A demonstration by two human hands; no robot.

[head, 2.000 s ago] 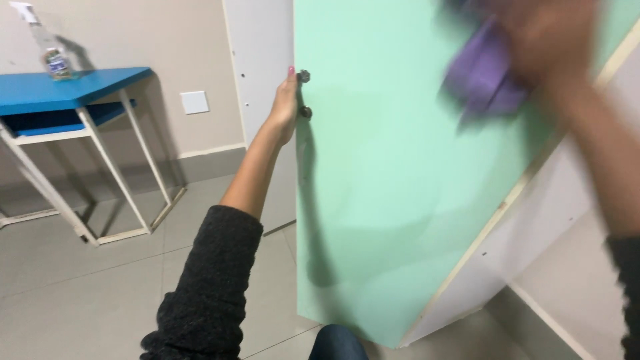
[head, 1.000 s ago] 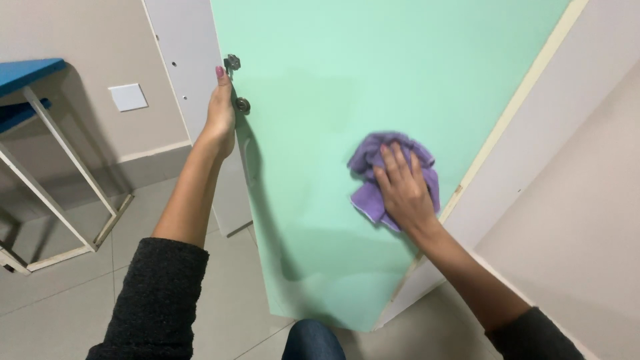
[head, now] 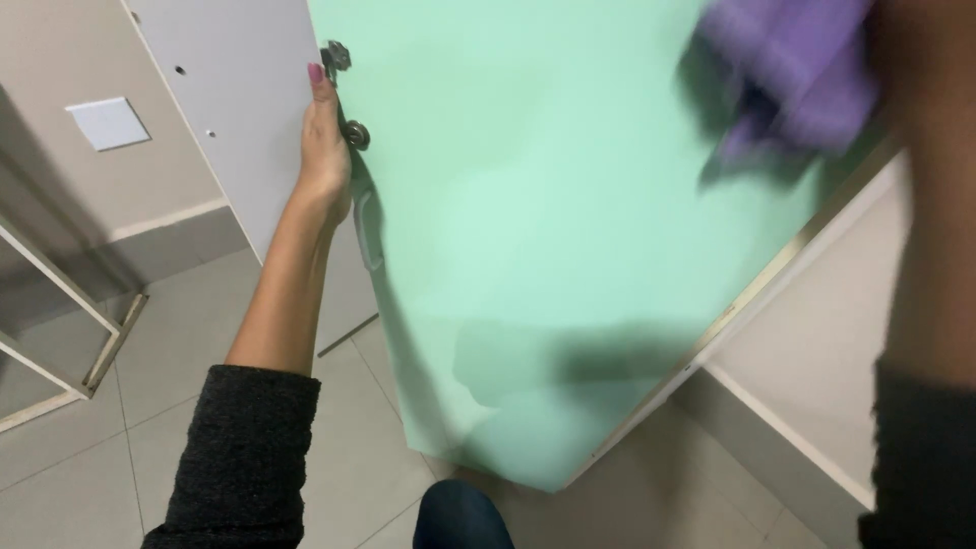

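A mint-green cabinet door (head: 534,252) fills the middle of the view. My left hand (head: 326,152) grips its left edge, the thumb beside a metal latch (head: 336,56) and just left of a round lock (head: 356,135). A pale handle (head: 369,231) shows below that hand, at the same edge. At the upper right, my right hand (head: 926,69) is blurred and partly cut off by the frame. It holds a purple cloth (head: 801,76), also blurred, over the door's upper right part; whether the cloth touches the surface I cannot tell.
A white panel (head: 236,99) with small holes stands behind my left hand. The white metal legs of a table (head: 61,286) are at the left, near a wall plate (head: 109,123). Grey skirting (head: 762,442) runs at the lower right. My knee (head: 462,515) is below the door.
My right hand and the purple cloth have moved from the door's lower middle, one second ago, up and to the right. My left hand stays at the door's edge.
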